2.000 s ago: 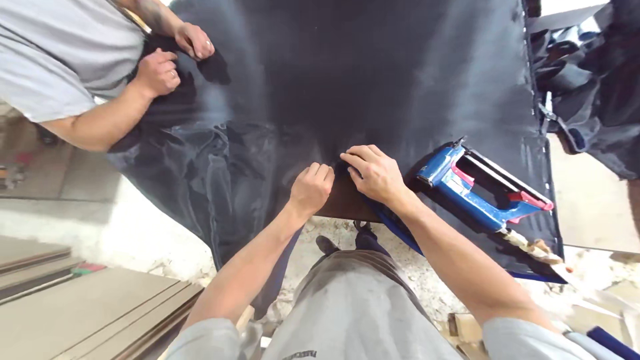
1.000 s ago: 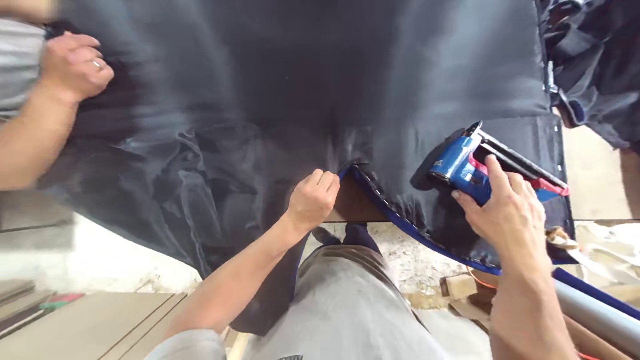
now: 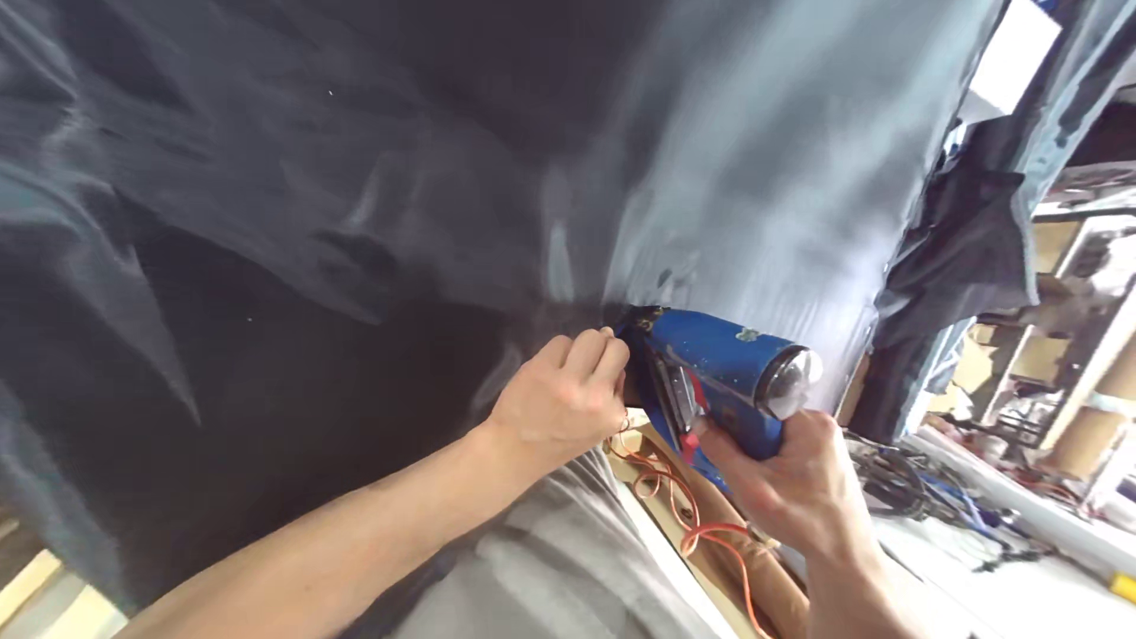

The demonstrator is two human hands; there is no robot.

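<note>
Dark, shiny fabric (image 3: 426, 177) spreads over most of the view. My left hand (image 3: 568, 386) pinches its edge at the lower middle; the fingertips are partly hidden. My right hand (image 3: 790, 479) is closed around the handle of a blue pneumatic staple gun (image 3: 723, 355), which has a rounded metallic end cap and a red trigger. The gun's nose rests at or just above the fabric edge, directly right of my left fingers; exact contact cannot be told.
An orange coiled air hose (image 3: 688, 524) runs below the gun, beside brown tubes or rolls (image 3: 772, 577). Dark cloth (image 3: 958, 240) hangs at the right. Behind it stand shelves (image 3: 1056, 346), with tangled cables (image 3: 941, 497) on the floor.
My right hand first left the fabric edge and took hold of the staple gun lying at the right; now the gun is beside my left hand. The view has swung strongly; the co-worker is out of sight.
</note>
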